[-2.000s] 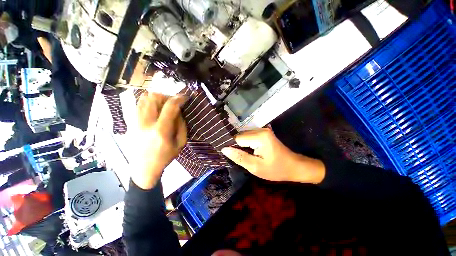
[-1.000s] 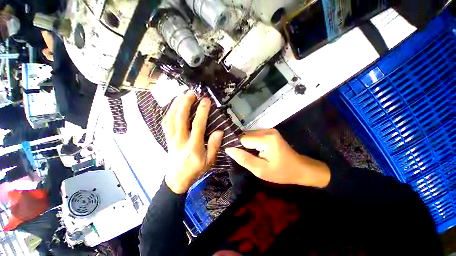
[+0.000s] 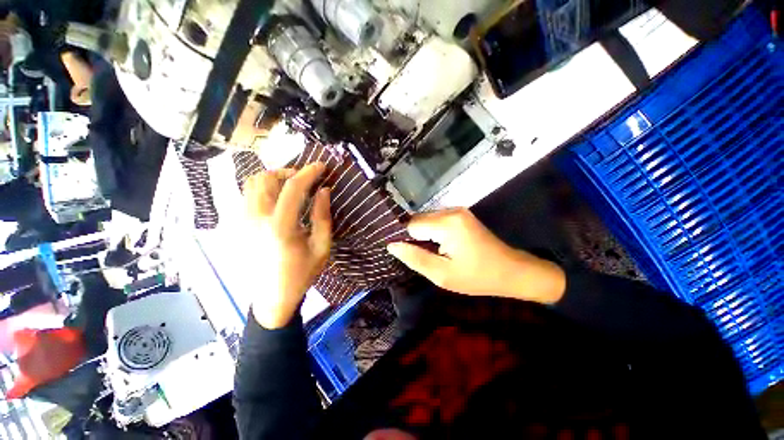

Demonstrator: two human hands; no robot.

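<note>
A dark brown cloth panel with thin pale stripes (image 3: 359, 202) lies on the white table, its upper edge at the needle area of the off-white sewing machine (image 3: 168, 73). My right hand (image 3: 464, 258) pinches the panel's right edge between thumb and fingers. My left hand (image 3: 288, 232) rests on the left part of the panel with bent fingers, the fingertips near the needle area. Whether these fingertips pinch the cloth is hard to tell. The needle area itself is dark and partly hidden.
A narrow striped piece (image 3: 199, 191) lies left on the table. A small blue crate (image 3: 337, 348) with striped cloth is below the table edge. A large blue crate (image 3: 688, 198) stands right. A smartphone (image 3: 524, 43) lies beside the machine. A vented white-grey box (image 3: 163, 344) is lower left.
My left hand moved right onto the panel, then back left a little, its fingers now more bent. My right hand keeps its pinch at nearly the same place.
</note>
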